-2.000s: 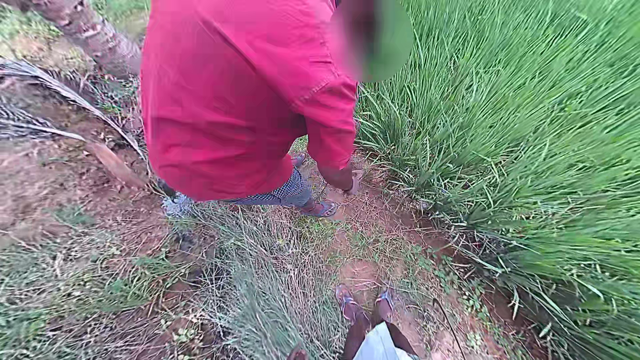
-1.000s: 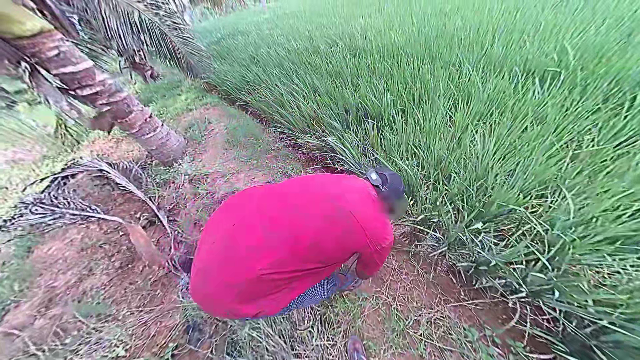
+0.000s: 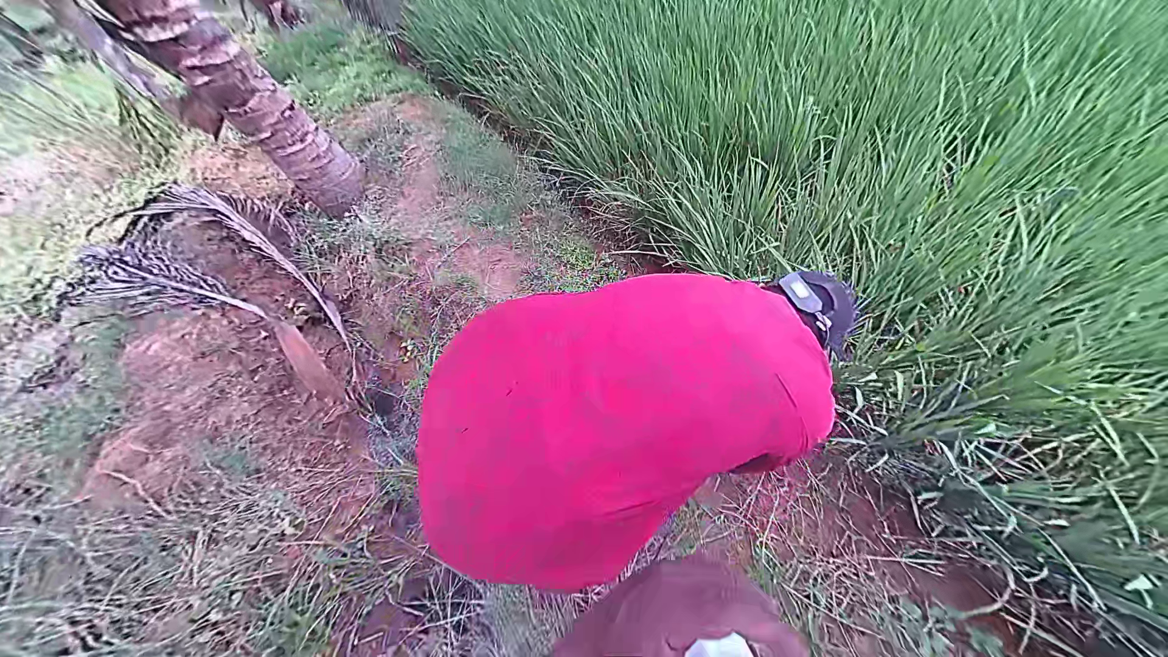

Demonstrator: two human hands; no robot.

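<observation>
Neither my left hand nor my right hand can be made out. A blurred brown shape (image 3: 675, 607) with a small white patch (image 3: 719, 646) rises at the bottom edge; it may be part of my own body, but I cannot tell which. Just beyond it a person in a bright pink-red shirt (image 3: 602, 429) bends low, back toward me, head at the edge of the tall green grass-like crop (image 3: 821, 137). The person wears dark headgear (image 3: 826, 310) with a grey piece on it. That person's hands are hidden under the body.
A ringed palm trunk (image 3: 274, 128) leans at the upper left. Dry palm fronds (image 3: 246, 246) lie on reddish soil below it. A narrow dirt path (image 3: 465, 210) runs along the crop's edge, and dry grass (image 3: 182, 566) covers the ground at the lower left.
The person in the pink-red shirt has bent down low, head toward the crop. My sandalled feet, seen two seconds ago, no longer show. The view has tilted up.
</observation>
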